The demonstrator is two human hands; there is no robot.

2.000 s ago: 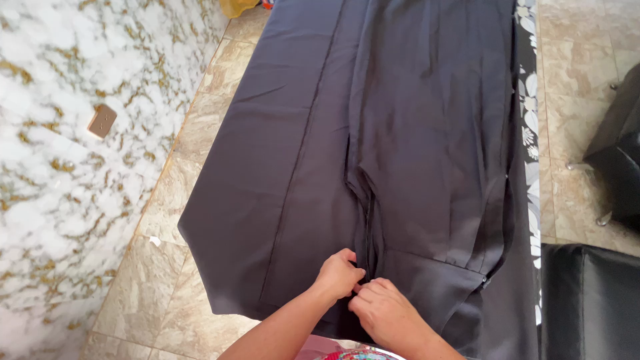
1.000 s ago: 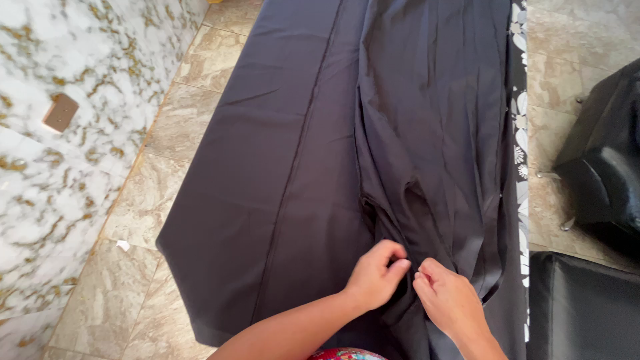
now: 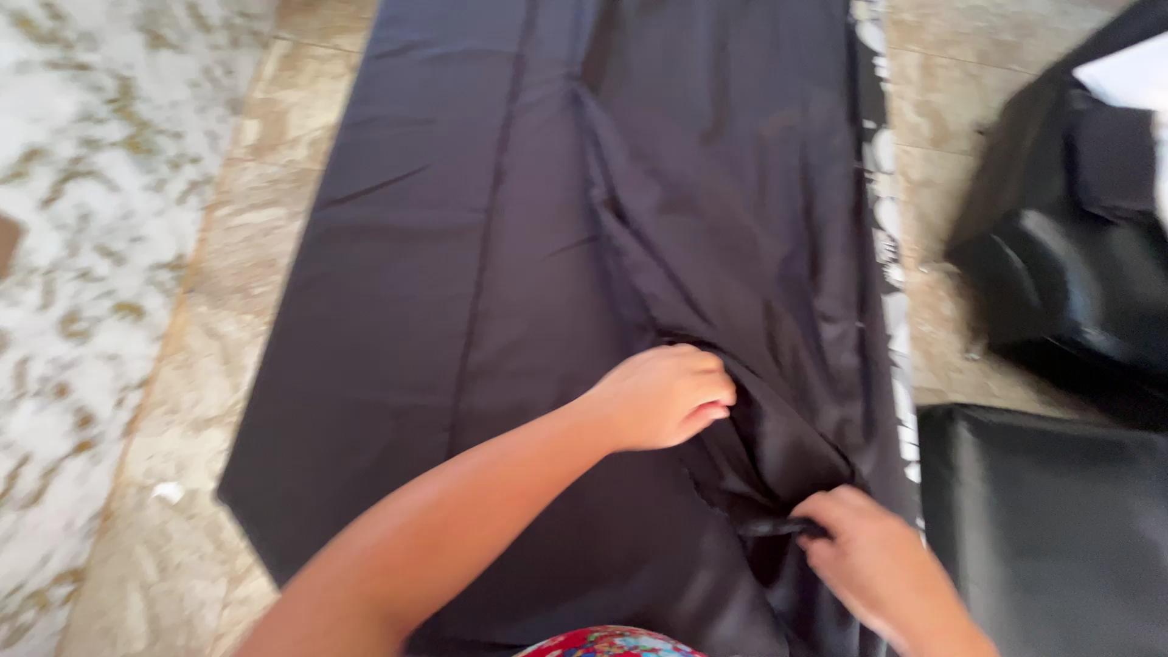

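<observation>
A dark garment of smooth fabric [image 3: 730,201] lies in folds over the right part of a covered board or table. Dark cloth with a long seam [image 3: 411,319] spreads flat beneath and to the left of it. My left hand [image 3: 671,397] is closed on a fold of the garment near the middle. Lower and to the right, my right hand [image 3: 849,538] pinches a gathered edge of the same fabric. Between both hands the cloth is lifted and creased. Motion blurs the fingertips somewhat.
A black and white patterned cloth [image 3: 899,365] shows along the right edge. Beyond it are a black padded seat [image 3: 1049,538] and a shiny black object [image 3: 1049,274] on the tiled floor [image 3: 967,100]. A marbled wall [image 3: 100,228] stands at the left. Red floral fabric [image 3: 611,643] shows at the bottom.
My hands, close together earlier, are now apart, the right one lower and farther right. The garment's lower part has been pulled to the right and its folds have shifted. The view has moved closer.
</observation>
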